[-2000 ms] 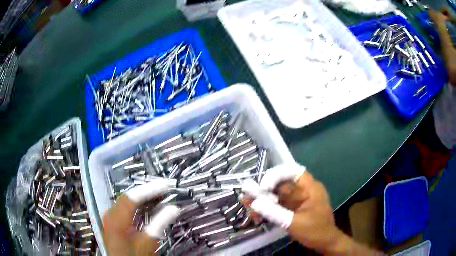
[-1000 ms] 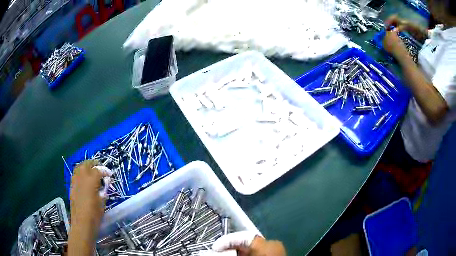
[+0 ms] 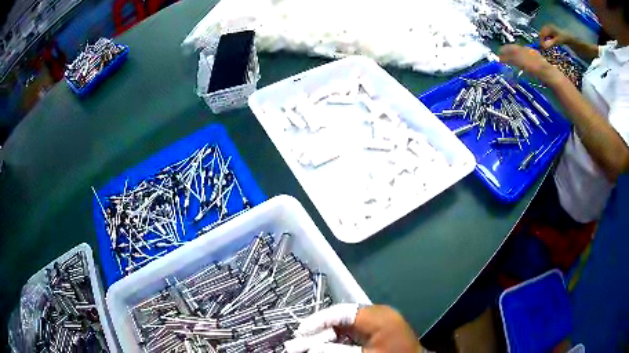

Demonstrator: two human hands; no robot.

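My right hand [image 3: 358, 331], with white wraps on its fingers, is over the front right corner of the large white tub [image 3: 314, 231]. It is cut off by the bottom edge, and I cannot tell whether it holds anything. The tub is filled with silver assembled cylinders [image 3: 241, 289]. My left hand is not in view. Behind the tub, a shallow blue tray [image 3: 219, 141] holds thin rods with dark fittings [image 3: 165, 207]. At the lower left, a smaller white tray [image 3: 96, 293] with clear plastic around it holds short metal tubes [image 3: 65, 303].
A shallow white tray [image 3: 331, 220] holds white parts. A basket [image 3: 231, 100] holds a dark phone-like object. White material [image 3: 345, 31] lies at the back. Another person's arm [image 3: 579, 110] reaches over a blue tray [image 3: 500, 186] at right. A small blue tray [image 3: 103, 76] stands far left.
My left hand was at the rod tray one second ago and has left the picture. My right hand stays at the tub's right side. The view has shifted slightly. The neighbour's arm has moved.
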